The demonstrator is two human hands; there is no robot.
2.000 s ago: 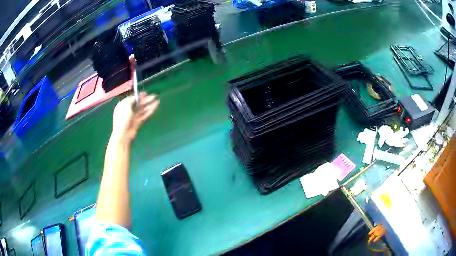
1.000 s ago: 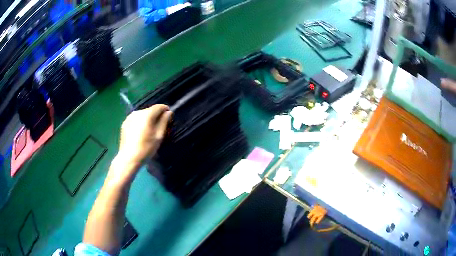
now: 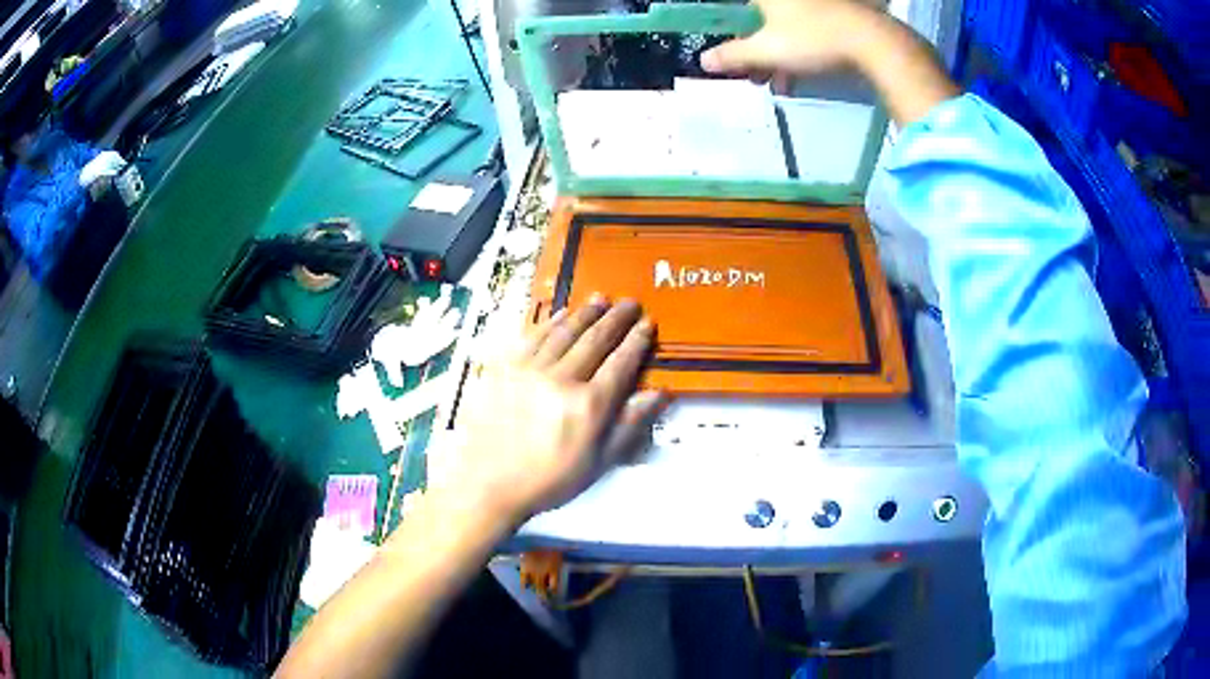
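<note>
An orange plate [image 3: 743,318] with white handwriting lies on the machine bed. A thin black frame [image 3: 869,312] lies flat around the writing. My left hand [image 3: 564,398] is spread palm down over the frame's lower left corner, fingertips on the plate. The pale green cover frame [image 3: 717,190] stands raised at the plate's far edge. My right hand [image 3: 809,40] is at its top edge, with a digit in front of the opening; the rest of the grip is partly hidden.
A tall black frame stack [image 3: 199,491] stands at left. Behind it are more black frames [image 3: 252,299] around a tan ring, a black box [image 3: 445,226] with red lights, and white scraps [image 3: 418,332]. Round buttons [image 3: 827,513] line the machine's front. Blue shelving is at right.
The view has turned right to the machine. My left hand has moved from beside the stack to the orange plate, where a black frame now lies. My right hand is now at the raised cover.
</note>
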